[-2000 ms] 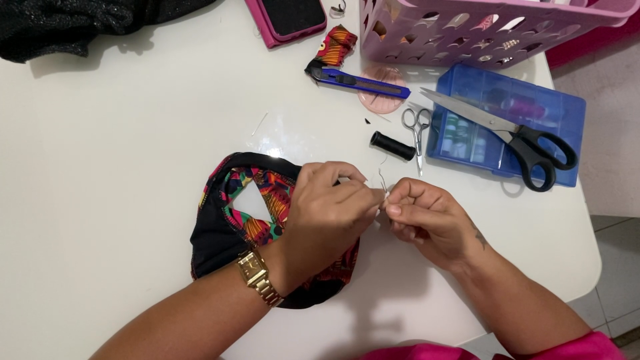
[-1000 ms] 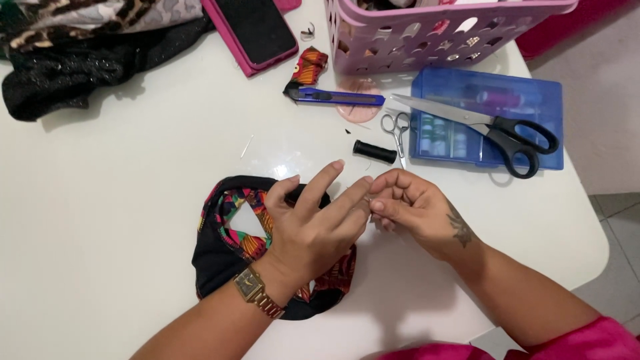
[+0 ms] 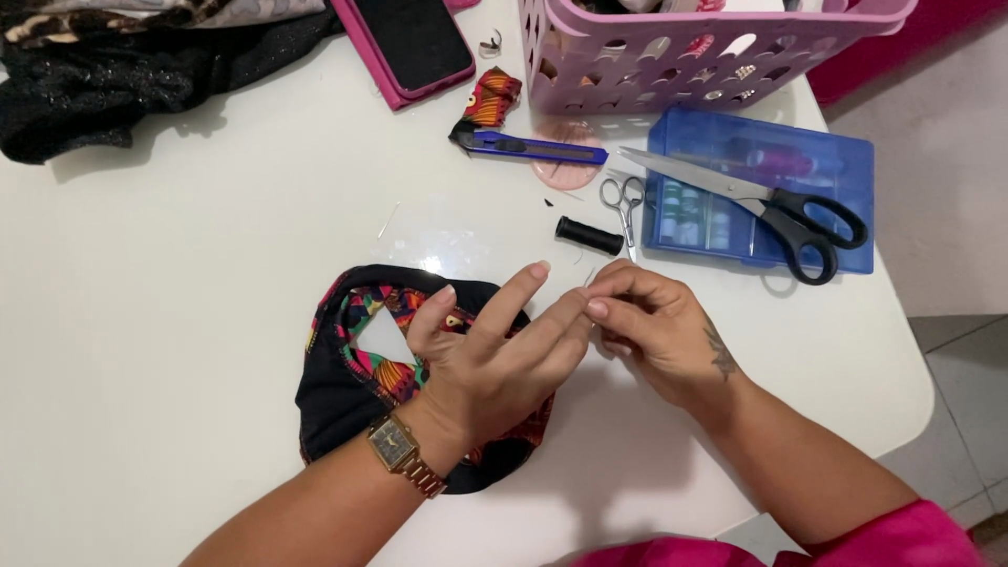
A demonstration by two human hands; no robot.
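My right hand (image 3: 654,327) pinches the tip of a thin needle or thread end (image 3: 590,276) between thumb and index finger; which of the two it is I cannot tell. The fingertips of my left hand (image 3: 504,354) meet that pinch, with its other fingers spread; whether it grips anything is hidden. Under my left hand lies a black fabric piece (image 3: 339,402) with a colourful patterned lining and an opening in its middle. A spool of black thread (image 3: 589,235) lies just beyond my fingers, beside small metal scissors (image 3: 623,206).
Large black-handled scissors (image 3: 756,197) rest on a blue plastic box (image 3: 850,173) of bobbins. A blue utility knife (image 3: 543,149) lies across a pink disc (image 3: 568,175), near a patterned scrap (image 3: 493,98). Behind are a pink basket (image 3: 685,63), a phone (image 3: 413,39) and dark sparkly fabric (image 3: 142,87).
The fingers of my left hand, bunched near the right hand two seconds ago, are now spread, with the fingertips still at the right hand's pinch. The view has shifted slightly.
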